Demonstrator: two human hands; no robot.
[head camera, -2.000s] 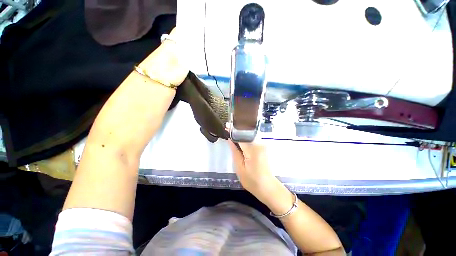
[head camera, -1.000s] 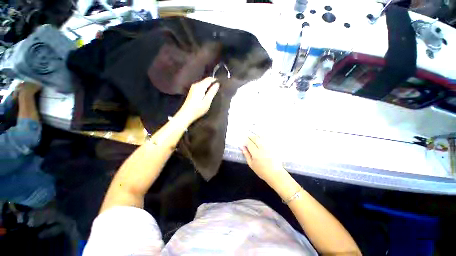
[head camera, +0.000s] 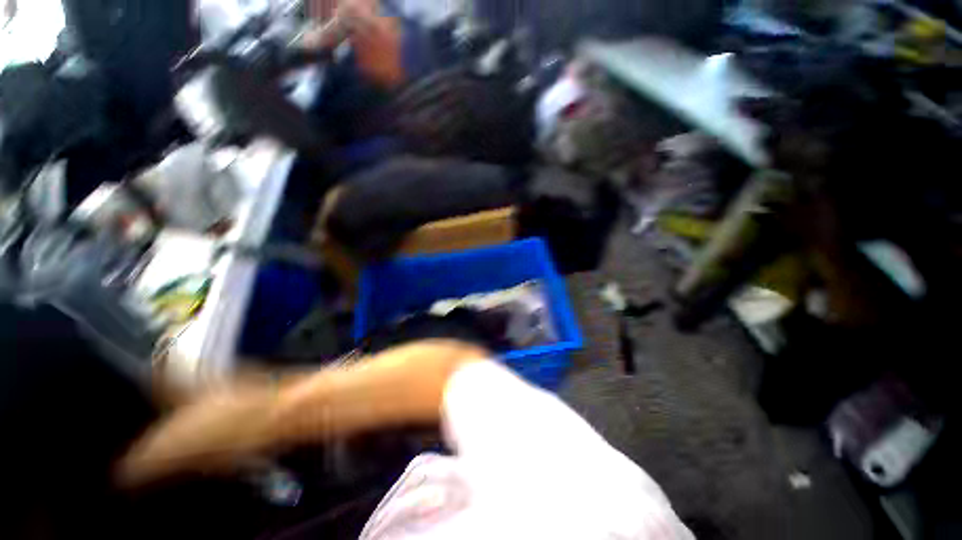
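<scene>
The view is strongly blurred. My right hand (head camera: 174, 438) is at the lower left, its forearm coming from a white sleeve. It lies against a large black mass (head camera: 63, 401), probably garment cloth, but whether the hand grips it cannot be seen. The fingers are too blurred to make out. My left hand is not in view. The needle and presser foot are not in view.
A blue plastic crate (head camera: 573, 316) on the floor holds dark and pale pieces. Behind it is a dark cloth pile (head camera: 422, 195) over a yellow-brown box. A white table edge (head camera: 248, 253) runs along the left. More bundles lie on the grey floor (head camera: 675, 390) at right.
The view has swung to the right, from the machine table to the floor and crate. My left hand, the brown piece and the phone have left the picture.
</scene>
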